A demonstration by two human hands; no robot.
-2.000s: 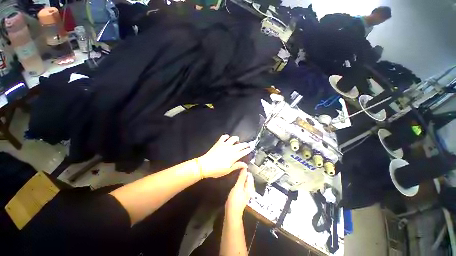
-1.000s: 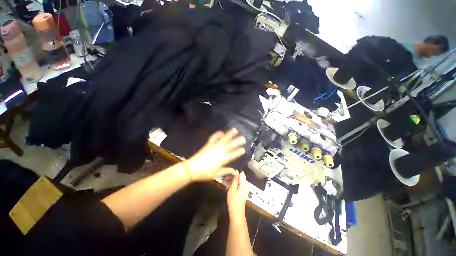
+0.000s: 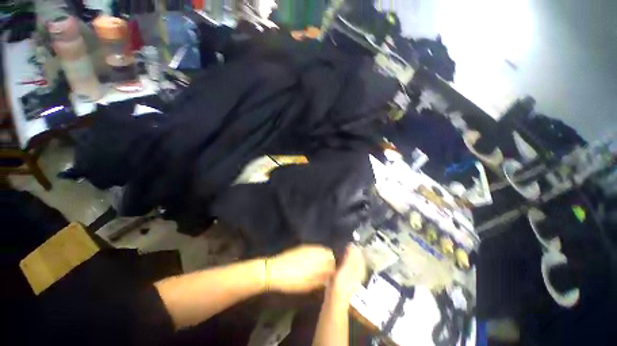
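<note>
The frame is blurred. My left hand [image 3: 302, 269] is at the front edge of the table, fingers curled at the near edge of a black garment piece [image 3: 298, 203]. My right hand [image 3: 348, 270] is beside it, touching or nearly touching it, just left of the machine's front. The cloth runs from my hands up to the needle end of the overlock machine [image 3: 423, 216]. Fingertips and the presser foot are hidden or blurred, so the hold of my right hand cannot be told.
A large heap of black cloth [image 3: 223, 115] lies behind. Dark straps [image 3: 448, 317] lie on the white table [image 3: 377, 301]. Black thread cones on white dishes [image 3: 560, 280] stand at the right. Drink bottles [image 3: 122, 57] are at the upper left. A yellow slatted board [image 3: 59, 258] is at the lower left.
My left hand has gone from spread and flat to curled, closer to the table edge and my right hand. The black piece now lies bunched left of the machine. The view has shifted.
</note>
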